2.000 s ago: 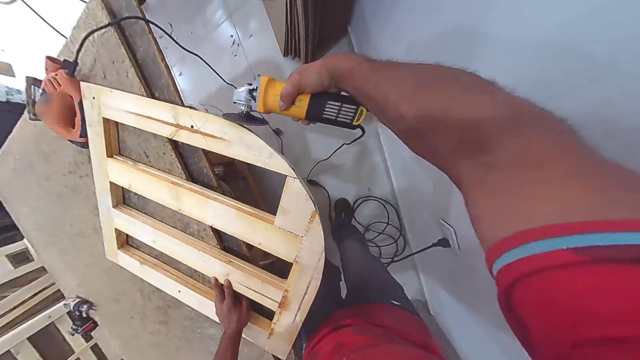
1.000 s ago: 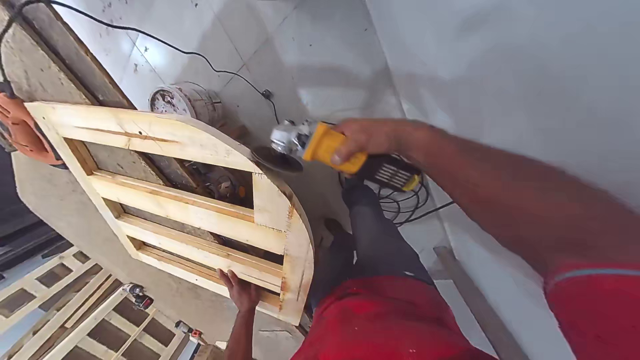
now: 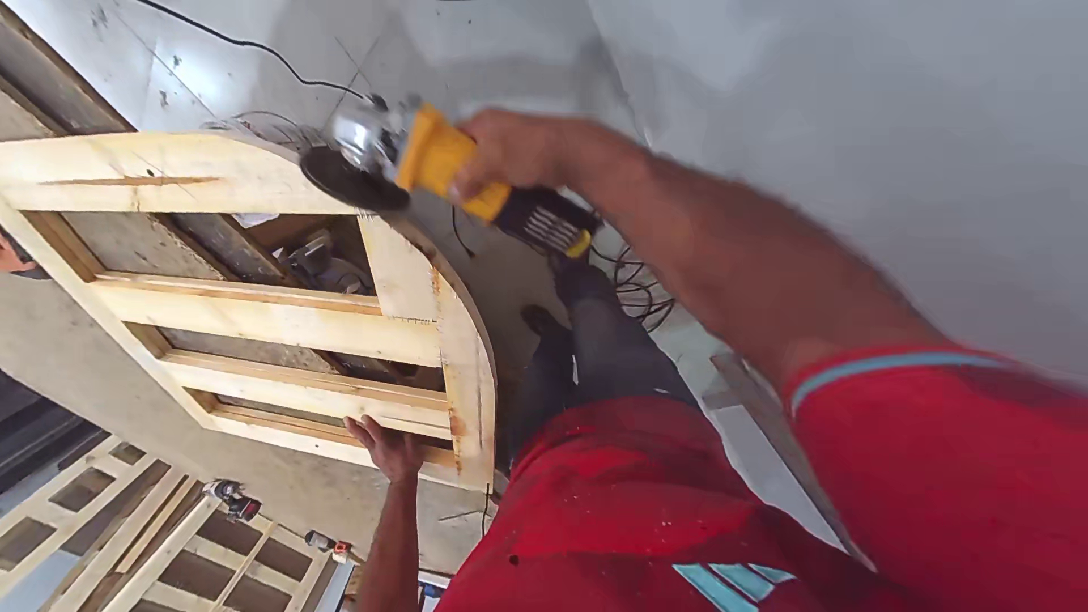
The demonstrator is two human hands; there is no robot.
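Note:
My right hand [image 3: 501, 153] grips a yellow and black angle grinder [image 3: 459, 170] by its body. Its dark disc [image 3: 353, 180] lies at the curved upper edge of a slatted wooden frame [image 3: 280, 319]; blur hides whether the two touch. The frame has one rounded end towards me and lies flat on a worktable [image 3: 297, 476]. On the frame's near lower slats rests my left hand [image 3: 387, 446], its fingers over the wood, gripping the edge of a slat.
Coiled black cable [image 3: 633, 289] lies on the floor beside my legs. A cord [image 3: 246, 42] runs across the tiles. Cordless drills [image 3: 234, 500] and more slatted frames [image 3: 195, 552] are at lower left. Planks [image 3: 782, 442] lean at the right; an orange tool [image 3: 13, 255] shows at the left edge.
The grinder in my right hand has moved along the curved edge towards the rounded end. My left hand stays on the lower slats. The view has shifted closer to the frame.

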